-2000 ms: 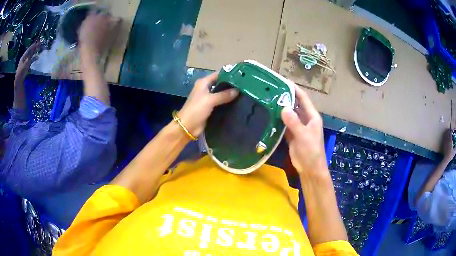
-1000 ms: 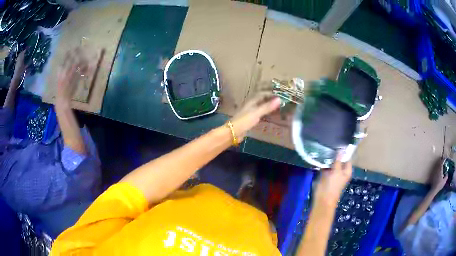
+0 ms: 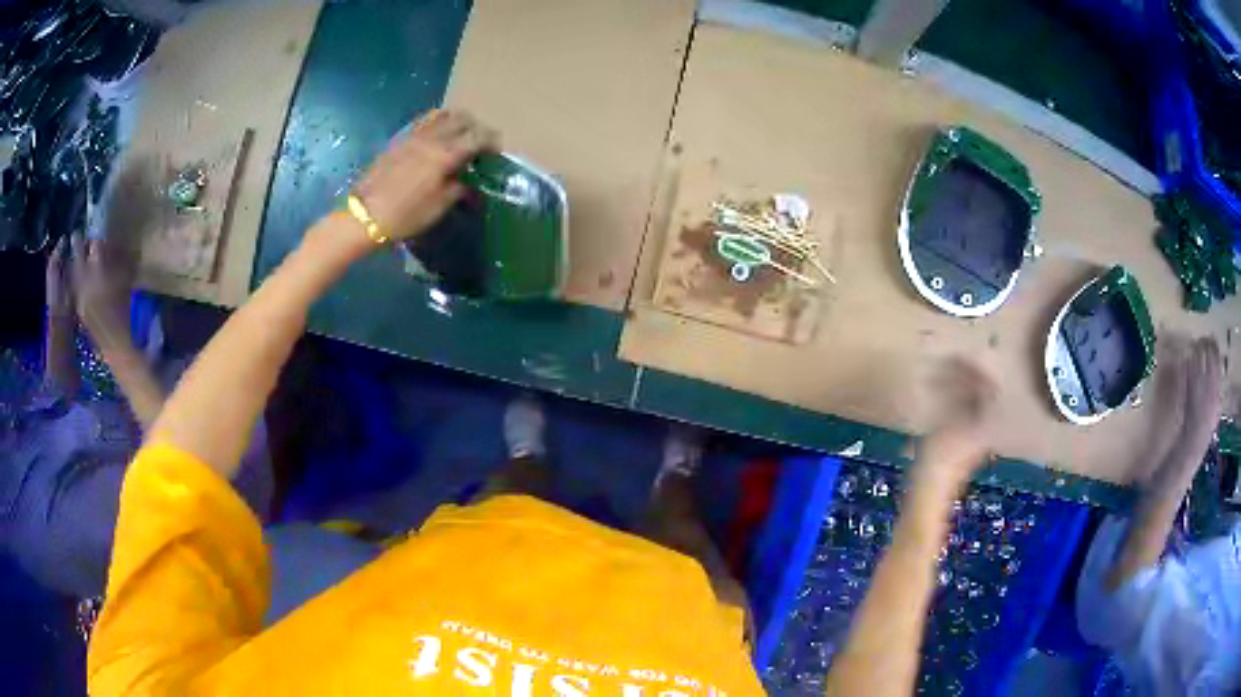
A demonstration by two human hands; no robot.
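Note:
My left hand (image 3: pixel 419 174) is at the top left edge of a green housing (image 3: pixel 524 225) with a dark centre, blurred, and appears to hold it over the green bench top and cardboard. My right hand (image 3: pixel 955 409) is blurred above the cardboard near the bench's front edge, with nothing visible in it; its fingers are not clear. Another green housing with a pale rim (image 3: pixel 966 234) lies on the cardboard at the right. A third housing (image 3: pixel 1102 347) lies further right, beside another person's hand.
Thin sticks (image 3: pixel 783 242) and a green-white holder (image 3: pixel 743 251) lie on a stained backing board (image 3: pixel 694 289). Loose green parts (image 3: pixel 1198 252) lie at the far right. A blue parts crate (image 3: pixel 885 579) stands below the bench. Other people's hands are at both sides.
My right hand has let go of its housing, and two housings now lie at the right. My left hand has moved left from the sticks to the left housing, which now looks turned.

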